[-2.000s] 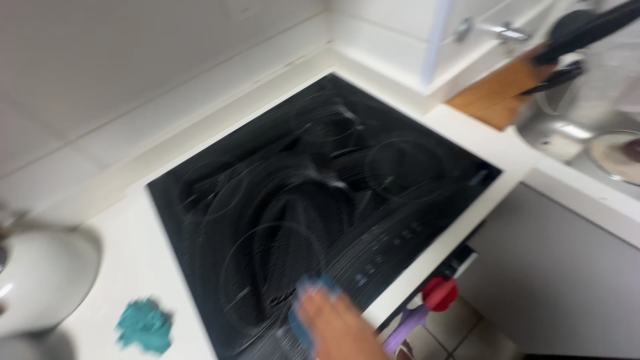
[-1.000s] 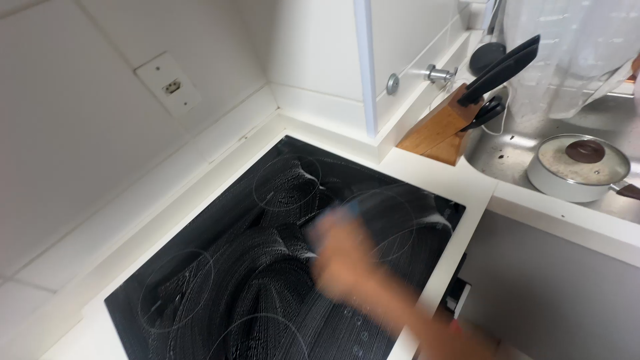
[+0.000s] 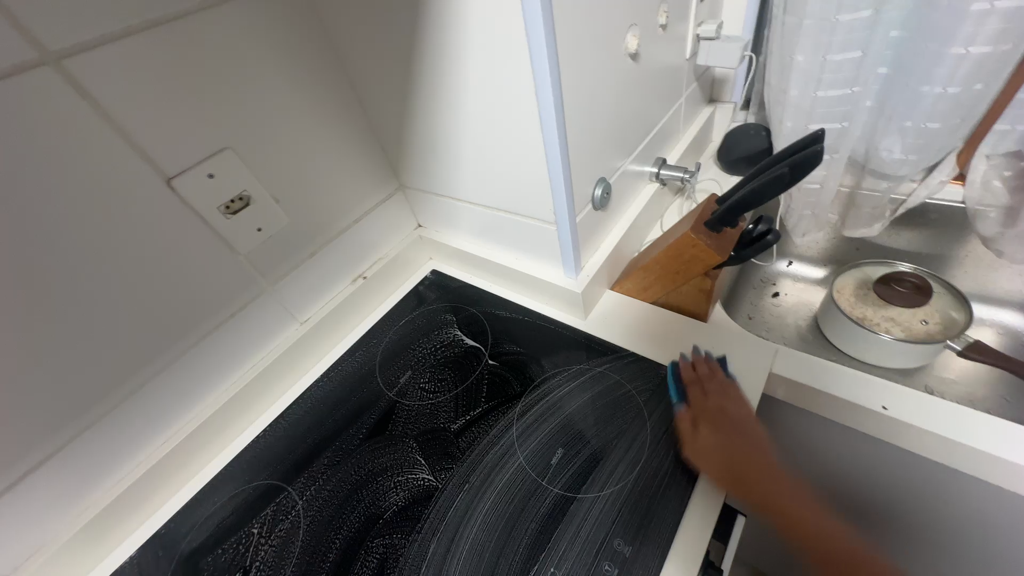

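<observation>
My right hand point(image 3: 714, 416) presses a blue sponge point(image 3: 677, 384) onto the right corner of a black glass cooktop point(image 3: 560, 432), at the edge of the white counter. The fingers lie flat over the sponge, which shows on both sides of them. Curved streaks of whitish foam and fine droplets cover much of the glass, over the printed burner rings. My left hand is outside the view.
A wooden knife block point(image 3: 674, 260) with black-handled knives stands behind the cooktop's right corner. Beyond it, a lidded white saucepan point(image 3: 894, 316) sits on the steel sink surface point(image 3: 772, 312). Tiled walls and a raised ledge point(image 3: 504, 276) border the cooktop.
My right hand has moved with the sponge from the lower part of the cooktop, across its middle, to its right corner. The view has shifted, and the turquoise cloth is out of frame.
</observation>
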